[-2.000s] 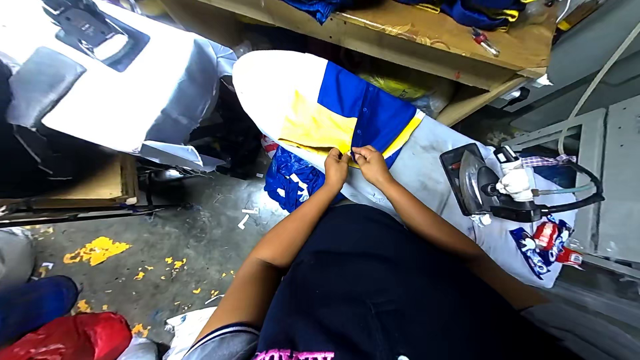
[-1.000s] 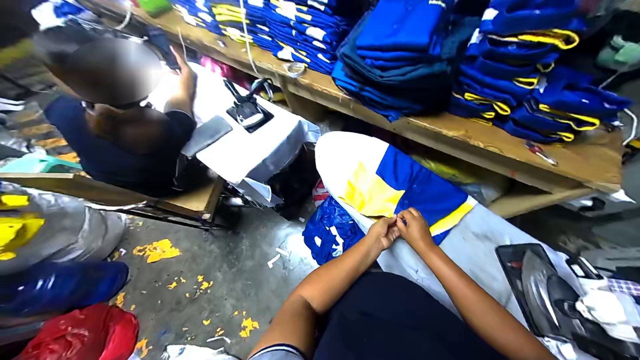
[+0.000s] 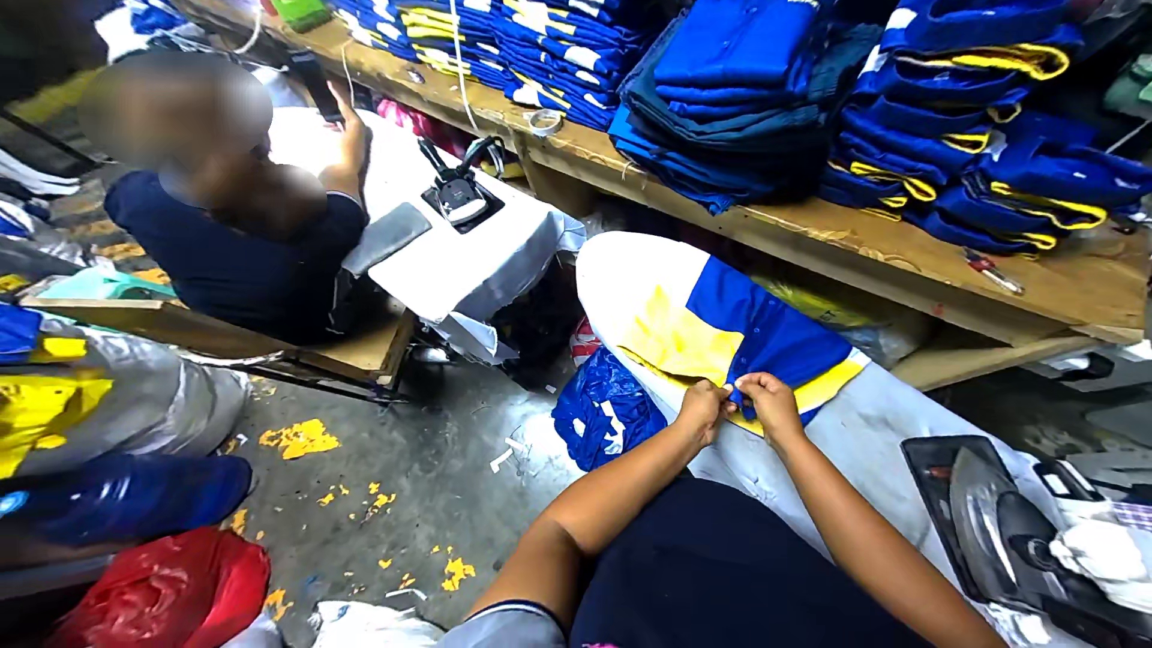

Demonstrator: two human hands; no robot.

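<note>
A blue, yellow and white garment (image 3: 765, 315) lies on the padded ironing board (image 3: 621, 256) in front of me. My left hand (image 3: 706, 409) pinches the garment's near edge with its fingertips. Close beside it, almost touching, my right hand (image 3: 765, 405) grips the same blue edge between thumb and fingers. What lies between the fingertips is too small to tell. To the right, an electric iron (image 3: 999, 522) rests on a dark iron rest (image 3: 931, 468) at the board's wide end.
Folded blue garments (image 3: 738, 99) are stacked along a wooden shelf (image 3: 846, 243), where a small red-handled tool (image 3: 993, 271) lies. A seated person (image 3: 243, 243) holds a phone at the left, beside another iron (image 3: 461, 193). Blue garments (image 3: 603, 409) sit below the board; yellow scraps (image 3: 300, 438) litter the floor.
The view has swung left and up, bringing the seated person and the shelf stacks into sight. Both hands stay together at the garment's near edge.
</note>
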